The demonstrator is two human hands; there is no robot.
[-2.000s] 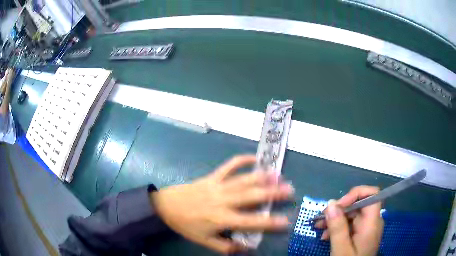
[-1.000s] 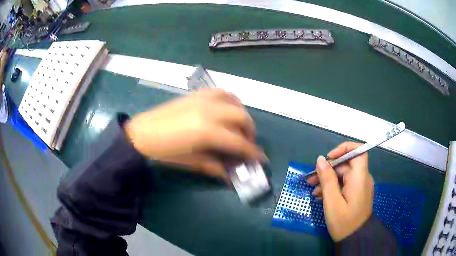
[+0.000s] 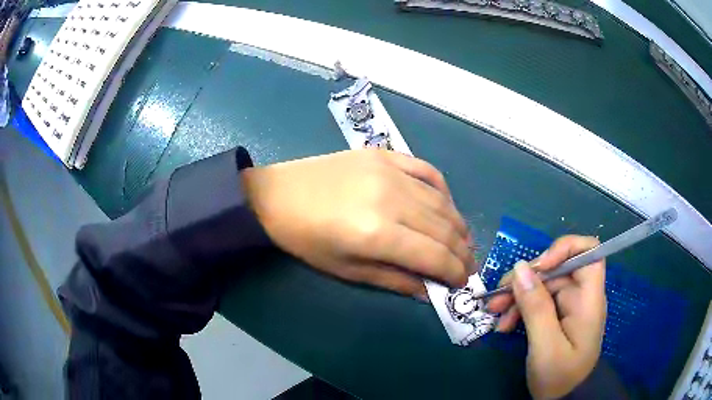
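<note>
My left hand [image 3: 367, 215] lies over the middle of a silver-grey carrier strip [image 3: 390, 134] and grips it by its sides. The strip lies at a slant on the green surface, and both its ends show. Round units sit in it, two near the far end and one round unit [image 3: 464, 302] at the near end. My right hand [image 3: 564, 312] holds the tweezers [image 3: 609, 248] like a pen, their tips at the near round unit. The blue grid tray [image 3: 636, 312] lies under and beside my right hand, with pale pieces at its left part.
A stack of white parts trays [image 3: 82, 66] stands at the far left, another white tray [image 3: 699, 375] at the right edge. A white guide rail [image 3: 468, 109] crosses the green surface. Two more strips, one a carrier strip [image 3: 507, 12], lie beyond it.
My left hand has moved right and down with the strip, its near end now beside the blue tray. The tweezer tips have moved from the tray to the near round unit. The view has shifted.
</note>
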